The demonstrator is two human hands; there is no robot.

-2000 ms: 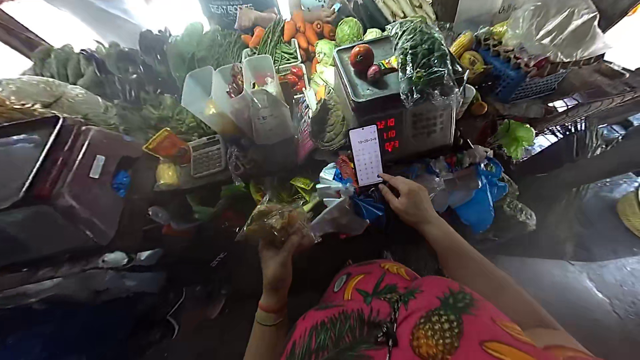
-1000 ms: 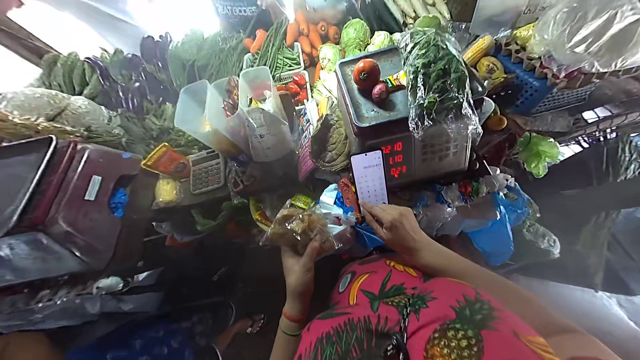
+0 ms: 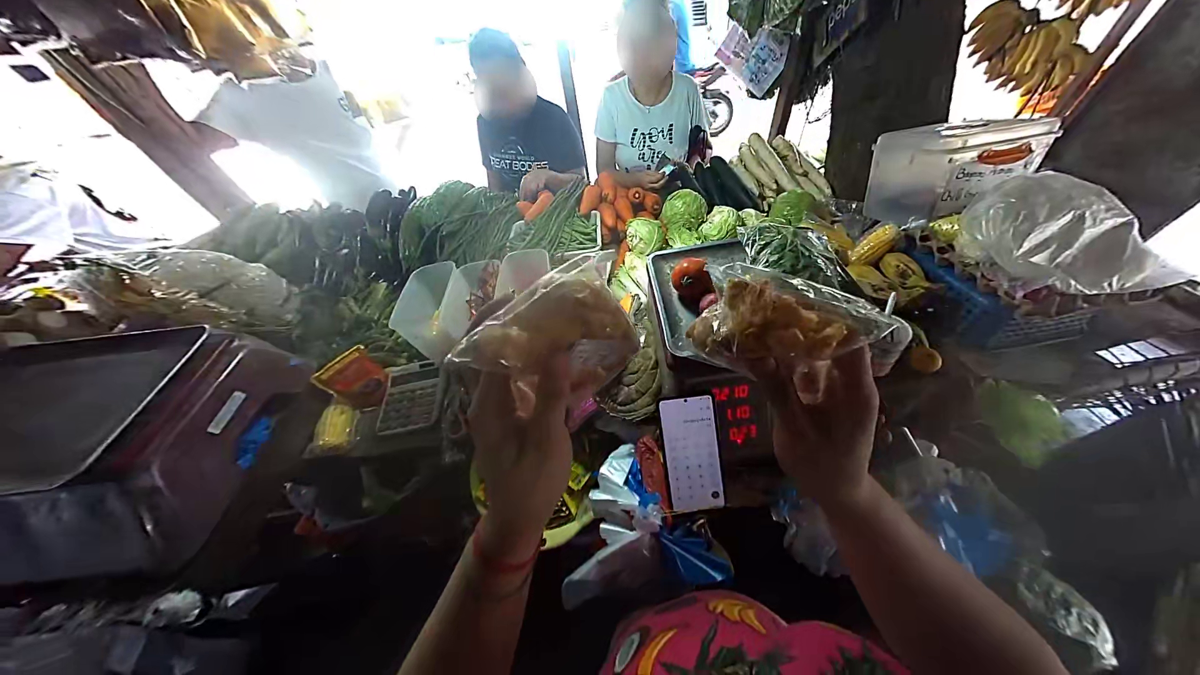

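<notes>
My left hand (image 3: 520,441) holds up a clear plastic bag of light brown food (image 3: 562,328), whose exact kind I cannot tell. My right hand (image 3: 825,427) grips a second clear bag with golden-brown pieces (image 3: 773,319), in front of the weighing scale's metal tray (image 3: 667,314). A tomato (image 3: 692,278) and a red onion lie on that tray. Between my forearms a smartphone showing a calculator (image 3: 692,455) leans upright against the scale, beside its lit red digits (image 3: 736,412). Neither hand touches the phone.
Carrots (image 3: 614,202), cabbages (image 3: 684,208) and long beans (image 3: 553,220) are piled beyond the scale. Two people (image 3: 530,141) stand behind them. Left are plastic containers (image 3: 422,305), a desk calculator (image 3: 410,398) and another scale (image 3: 234,412). Tied plastic bags (image 3: 628,544) hang below the phone.
My right hand has left the phone and now holds a bag up on the right. My left hand has risen with its bag. The view has tilted up, showing two people.
</notes>
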